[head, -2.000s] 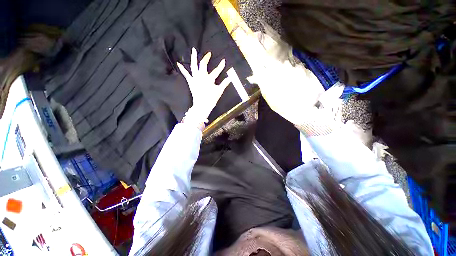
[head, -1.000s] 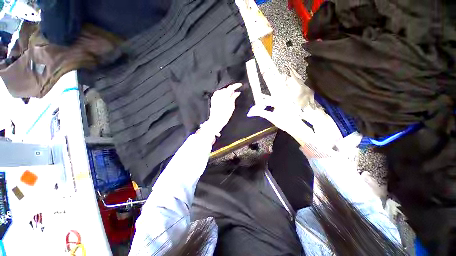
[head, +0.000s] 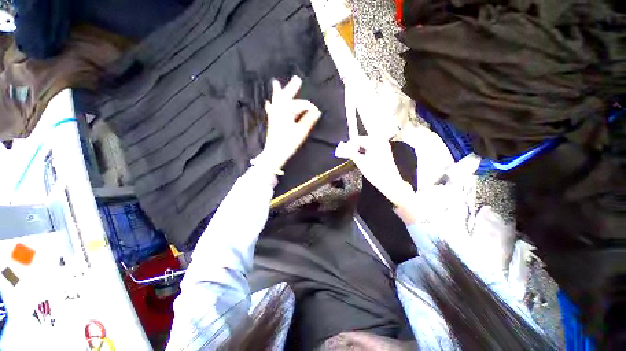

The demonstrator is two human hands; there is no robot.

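Observation:
The black pleated garment (head: 185, 103) lies spread over a board with a yellow-tan edge (head: 312, 184). My left hand (head: 285, 127) is over the middle of the cloth, two fingers raised and apart, thumb bent inward; nothing shows in it. The cloth is bunched beside its fingers. My right hand (head: 376, 163) is at the board's near right corner, fingertips together at the lower end of a narrow white strip (head: 352, 118). The strip lies along the garment's right edge. Glare hides the exact finger contact.
A white table (head: 103, 274) at left carries red-orange loops (head: 95, 330). Brown cloth (head: 41, 75) drapes its far end. A brown garment pile (head: 494, 82) rests over a blue basket (head: 446, 130) at right. Crumpled pale cloth (head: 491, 233) hangs beside the board.
My left hand has gone from spread fingers, through lower bent fingers, to two raised ones. My right hand's fingers have come together at the strip's lower end. The view has shifted.

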